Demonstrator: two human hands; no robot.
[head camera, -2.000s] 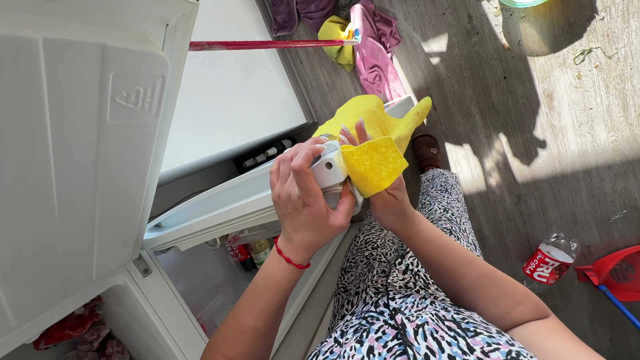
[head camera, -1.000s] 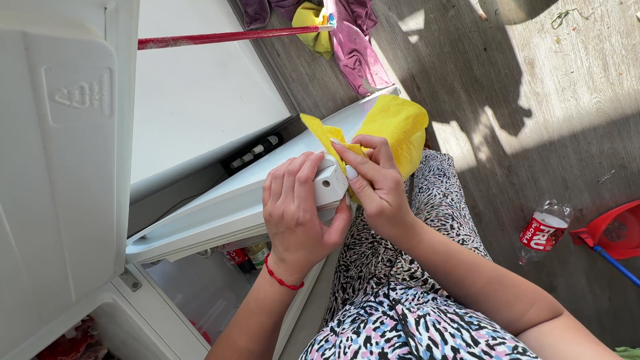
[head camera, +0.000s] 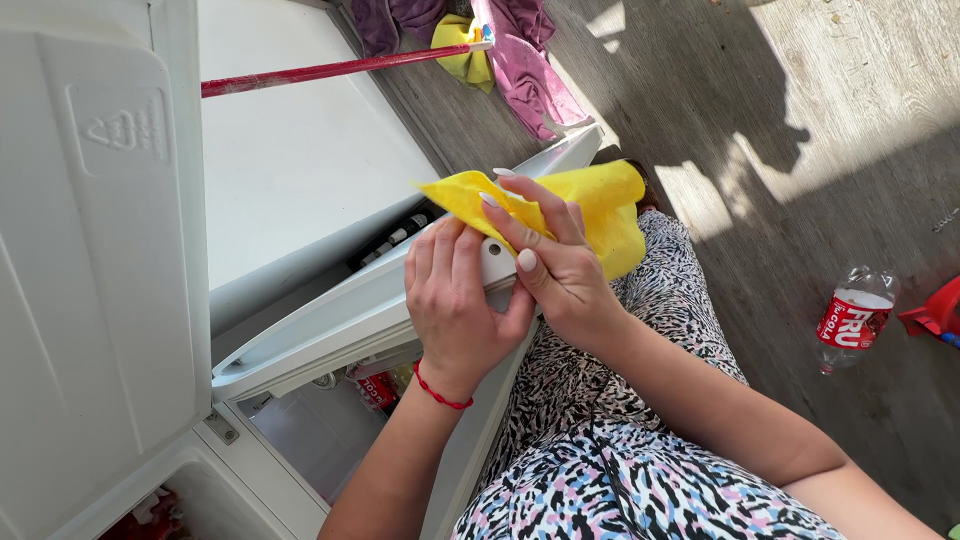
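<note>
My left hand, with a red cord bracelet at the wrist, grips the corner of a white refrigerator door near a small round hole. Against that same corner, my right hand pinches a yellow cleaning cloth. Part of the cloth stands up to a point above the fingers of my left hand, and the rest hangs over to the right, above my patterned clothing. The hands are close together at the door's edge.
A second white door stands at the left. A red pole crosses the top, near purple cloths. A cola bottle and a red dustpan lie on the wood-look floor at the right.
My right hand has shifted from beneath the cloth to its near side, fingers over it at the door's corner. The cloth's front flap now points up and left. My left hand stays on the corner.
</note>
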